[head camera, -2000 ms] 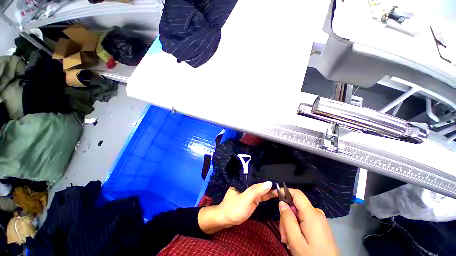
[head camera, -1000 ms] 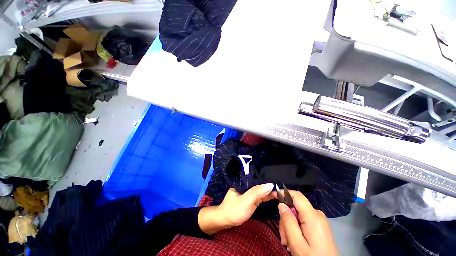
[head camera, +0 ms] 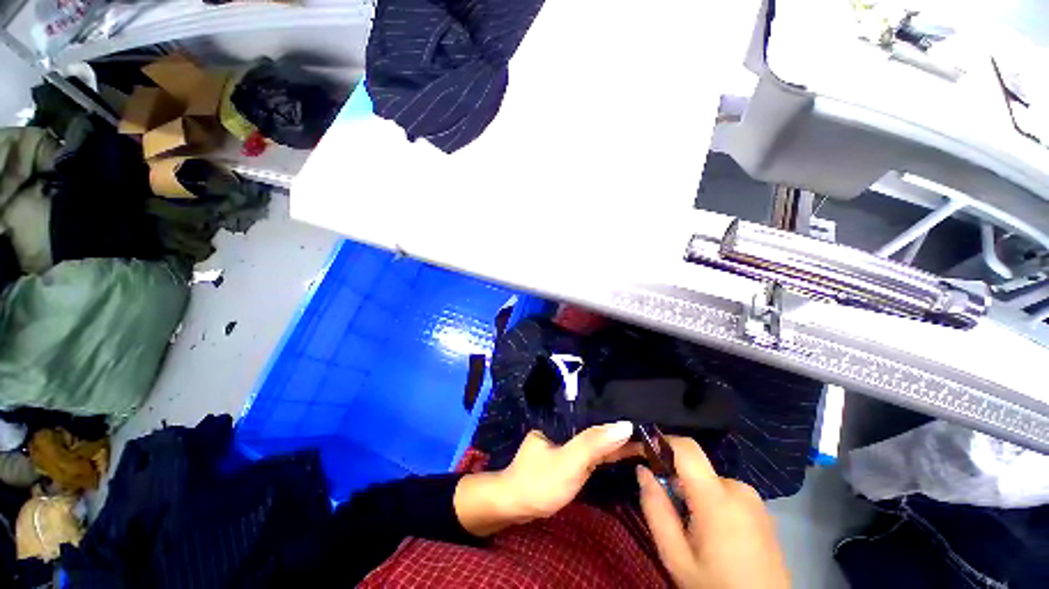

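Note:
A dark pinstriped garment lies over my lap below the table edge, with plain black cloth on it and a narrow white loop on its left part. My left hand pinches at the dark cloth with thumb and fingers; what is between the fingertips is too small to tell. My right hand holds small dark snips, their blades pointing up beside my left fingertips. The blades look closed together.
The white sewing table bears a crumpled pinstriped piece. Its ruler-marked edge runs above my hands, near the tilted-back machine. A blue bin stands left. Cloth heaps and a carton lie beyond.
The snips have turned slightly in my right hand and their blades have come together. The right hand has shifted a little; the left hand stays almost in place.

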